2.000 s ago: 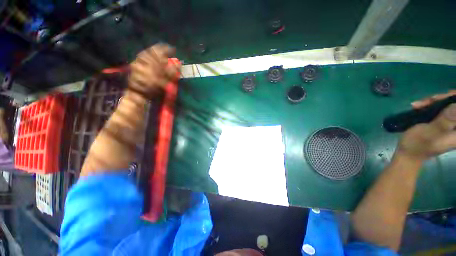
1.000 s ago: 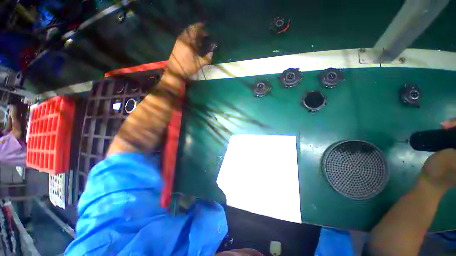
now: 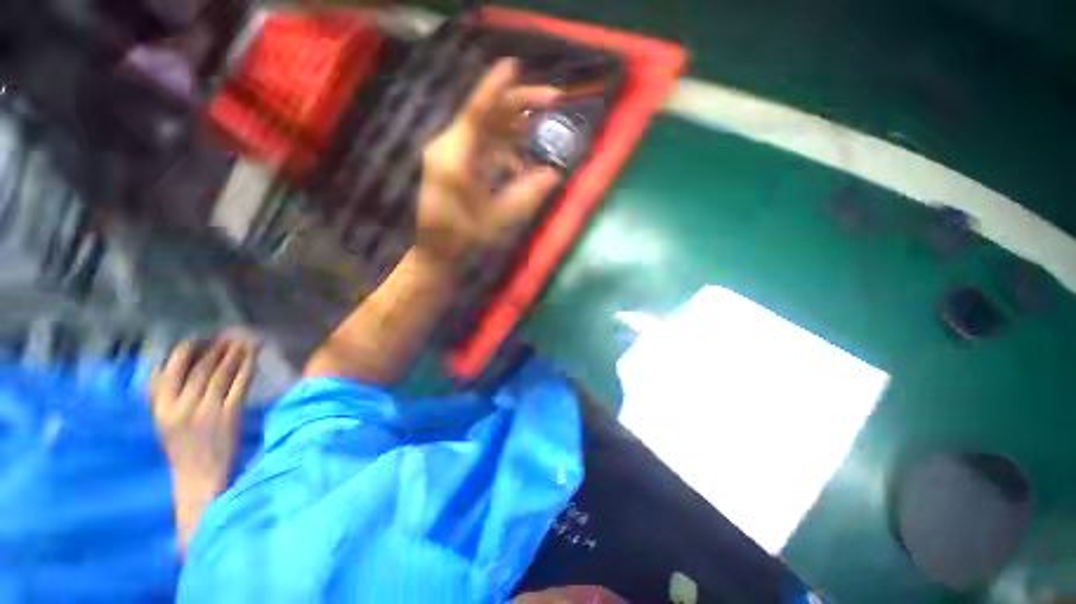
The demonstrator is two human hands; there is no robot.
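My left hand (image 3: 472,177) is over the black compartment tray (image 3: 395,142) with its red rim. Its thumb and forefinger are spread around a round lens unit (image 3: 556,139) with a bright centre. Blur hides whether the fingers touch the unit or it sits in a pocket. My right hand and the screwdriver are out of the picture. A white paper sheet (image 3: 743,407) lies on the green bench to the right of the tray.
A mesh-topped round dish (image 3: 965,519) and a dark round unit (image 3: 972,314) are on the right. A white edge strip (image 3: 850,148) crosses the bench. A red tray (image 3: 301,83) stands at upper left. Another person's hand (image 3: 203,395) is at lower left.
The view has swung left, so the tray sits nearer the middle. My left hand has moved from beyond the edge strip to over the tray. My right hand and the screwdriver have left view.
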